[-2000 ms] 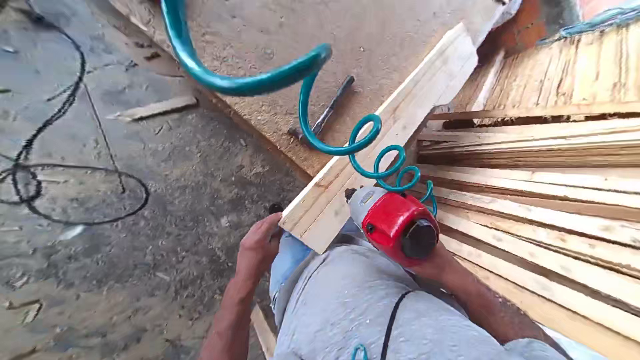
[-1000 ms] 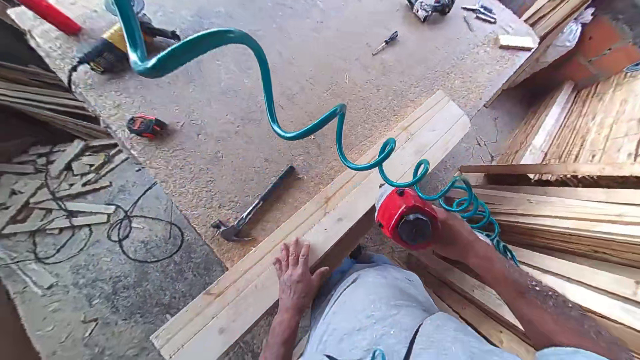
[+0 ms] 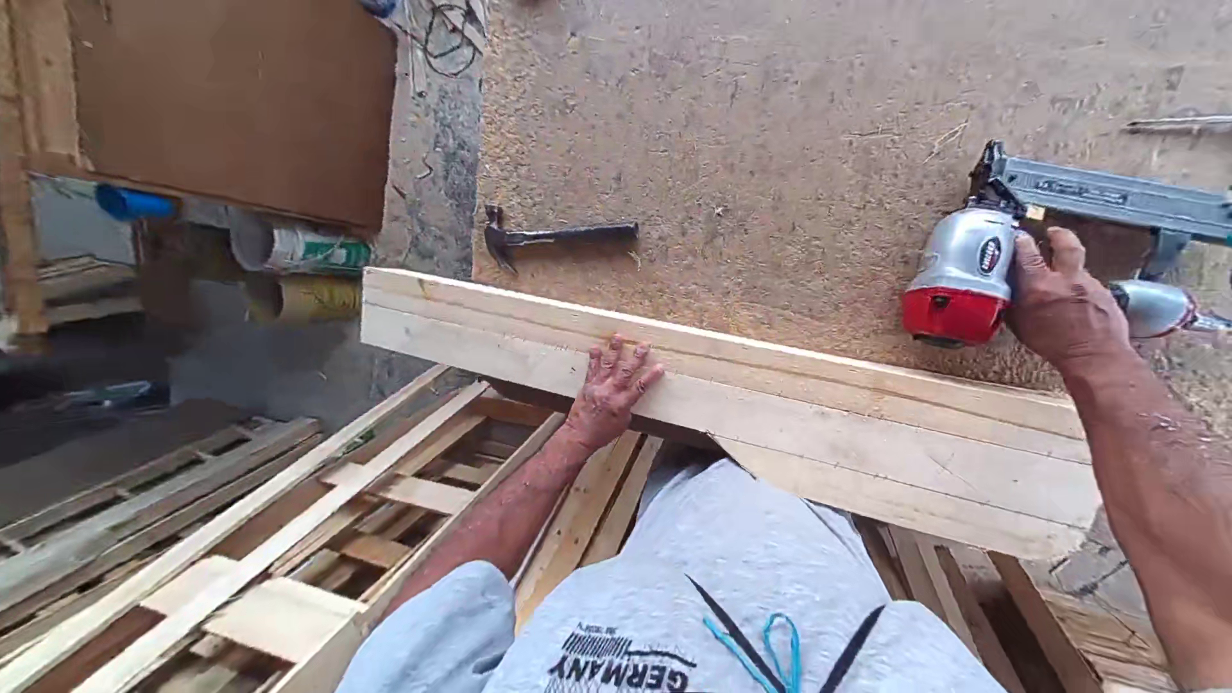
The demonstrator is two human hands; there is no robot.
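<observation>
A long piece of pale lumber (image 3: 847,414), made of boards side by side, lies along the near edge of the worktable. My left hand (image 3: 613,390) rests on top of it with the fingers spread. Beyond its right end, my right hand (image 3: 1068,298) is closed around the grip of a red and silver pneumatic nailer (image 3: 967,274). The nailer lies on its side at the table surface, its grey magazine pointing right. A claw hammer (image 3: 563,235) with a dark handle lies on the table beyond the lumber's left half.
The worktable (image 3: 770,144) bears sawdust. Slatted wooden frames (image 3: 327,510) stand at the lower left, and more boards (image 3: 1001,606) are at the lower right. A brown panel (image 3: 231,106) and buckets (image 3: 318,250) are at the upper left. A thin metal item (image 3: 1179,125) lies at the right.
The view has turned strongly. The nailer, held beside my body earlier, is now at the table beyond the lumber. My left hand, at the lumber's end two seconds ago, now rests on its face.
</observation>
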